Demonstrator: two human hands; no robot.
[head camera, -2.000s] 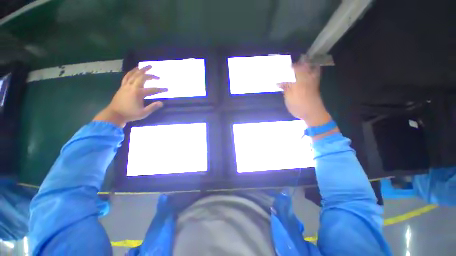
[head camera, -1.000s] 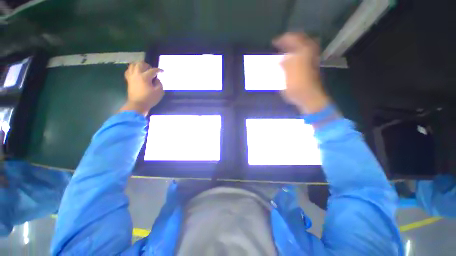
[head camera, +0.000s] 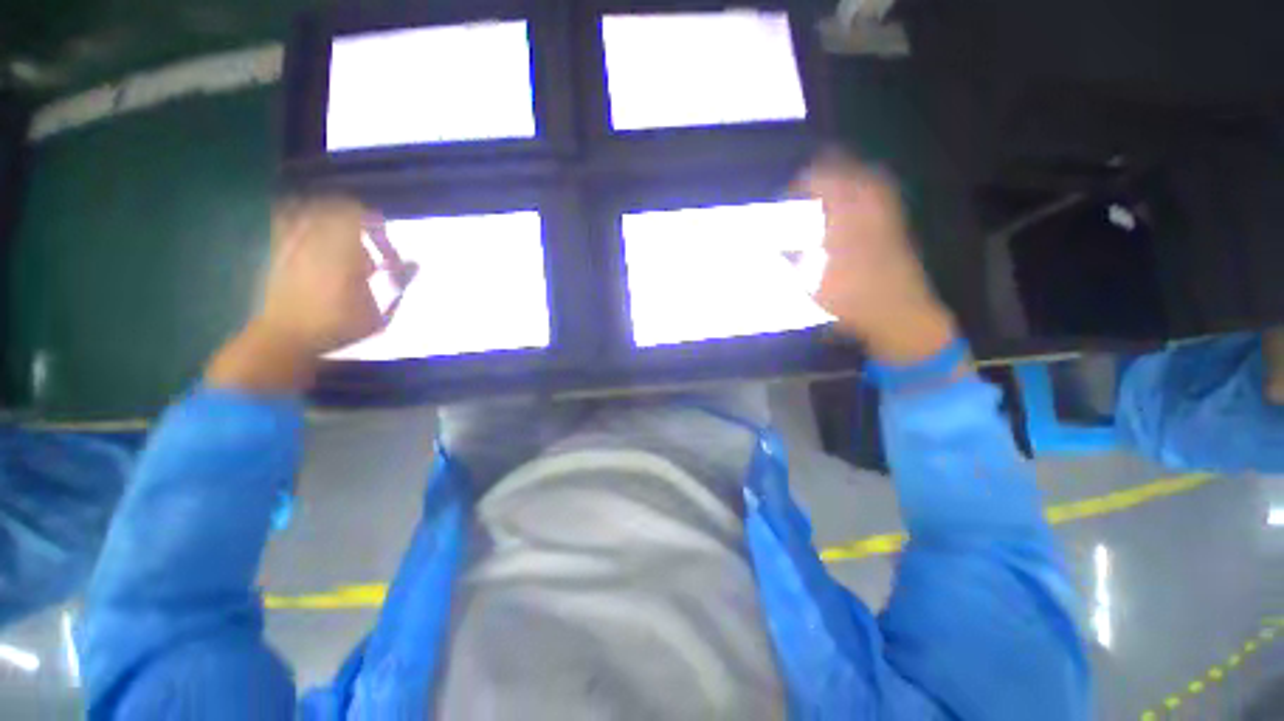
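A black foam tray (head camera: 579, 268) holds tablets with lit white screens in two rows on the green bench. The far-row screens show at left (head camera: 431, 85) and right (head camera: 703, 71). My left hand (head camera: 327, 275), blurred, is over the outer left edge of the near left tablet (head camera: 479, 282). My right hand (head camera: 869, 261), blurred, is over the outer right edge of the near right tablet (head camera: 718, 275). Whether the fingers touch or grip anything is unclear. A blue wrist strap (head camera: 922, 369) is on my right wrist.
The green bench mat (head camera: 155, 240) extends to the left. A dark tray with a small white label (head camera: 1121, 216) lies at the right. Blue sleeves of other people show at left (head camera: 64, 507) and right (head camera: 1204, 406). The floor has yellow lines (head camera: 338, 597).
Both hands have moved from the far-row tablets to the near-row tablets. The tray appears higher in the picture, with more floor and clothing in view. The screens stay lit white.
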